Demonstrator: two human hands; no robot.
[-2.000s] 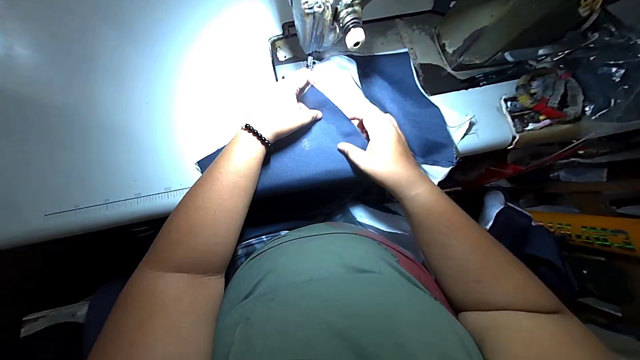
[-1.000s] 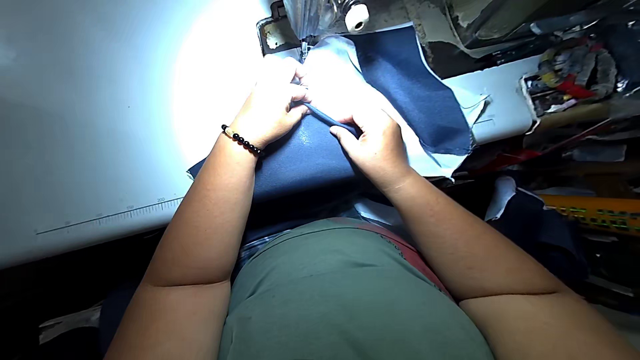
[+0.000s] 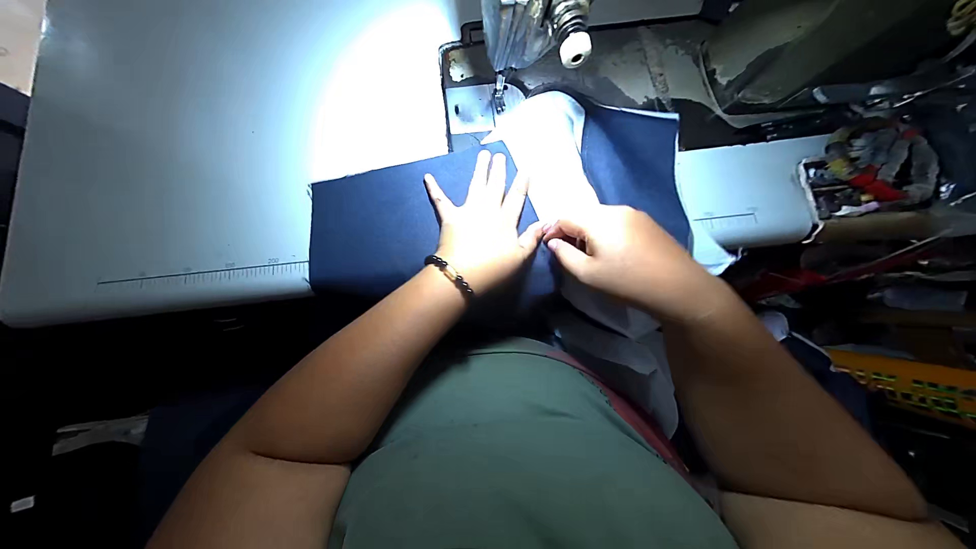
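Navy fabric (image 3: 366, 229) lies across the bed of a sewing machine, with a white fabric layer (image 3: 560, 164) folded over its middle and more navy cloth (image 3: 629, 156) to the right. My left hand (image 3: 480, 229), a dark beaded bracelet at its wrist, rests flat on the navy fabric with fingers spread. My right hand (image 3: 602, 248) pinches the fabric edge between thumb and forefinger, close to my left thumb. Just beyond the cloth is the presser foot (image 3: 499, 99) above its metal plate; the white layer's corner lies close in front of it.
The pale table (image 3: 191, 191) bears a printed ruler (image 3: 206, 272) along its near edge. A white knob (image 3: 575, 49) juts from the machine head. At the right are a tray of coloured odds and ends (image 3: 869, 179) and an orange plastic basket (image 3: 907, 381).
My left hand has gone from gathered fingers at the fold to lying spread on the navy fabric. The cloth near the presser foot has shifted, and the metal plate shows more.
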